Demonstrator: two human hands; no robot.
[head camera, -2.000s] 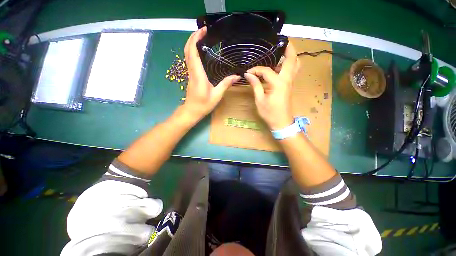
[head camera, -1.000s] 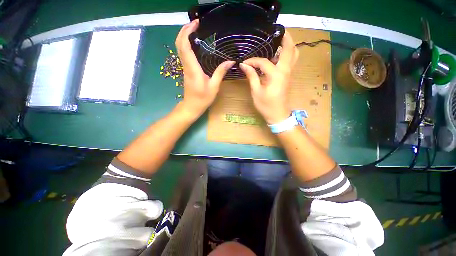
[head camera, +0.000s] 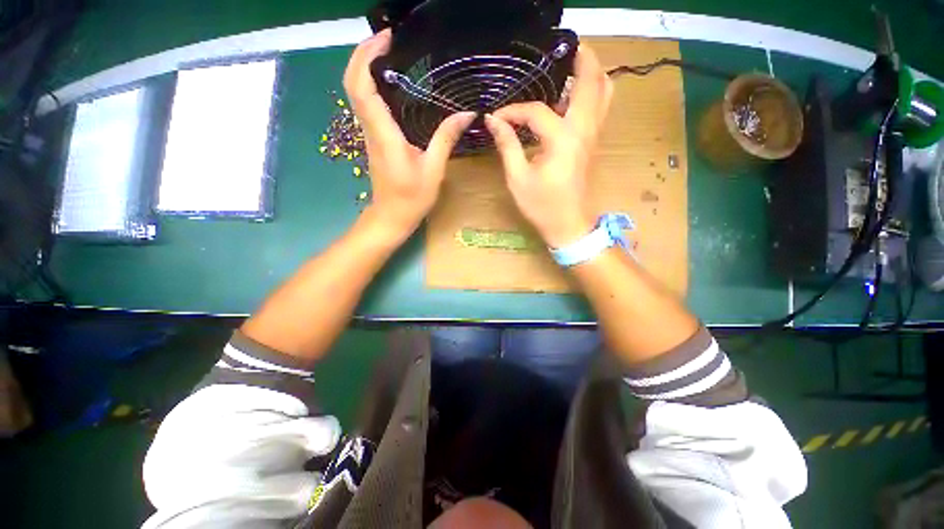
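The black axial fan stands at the back of the cardboard mat, its round wire guard facing me. My left hand holds the fan's left side, fingers around the frame edge and thumb at the guard's lower middle. My right hand holds the right side the same way, thumb and a finger at the guard's centre. The two thumbs nearly meet; anything tiny between them cannot be made out. The narrow green board strip lies on the cardboard mat below the fan.
Small yellow-and-black parts lie loose left of the fan. Two white rectangles are further left. At right stand a brown round pot, a dark soldering station with cables, and a green reel. The fan cord runs right.
The whole view has shifted, so the fan and both hands sit higher and slightly further left in the picture. Both hands keep their hold on the fan.
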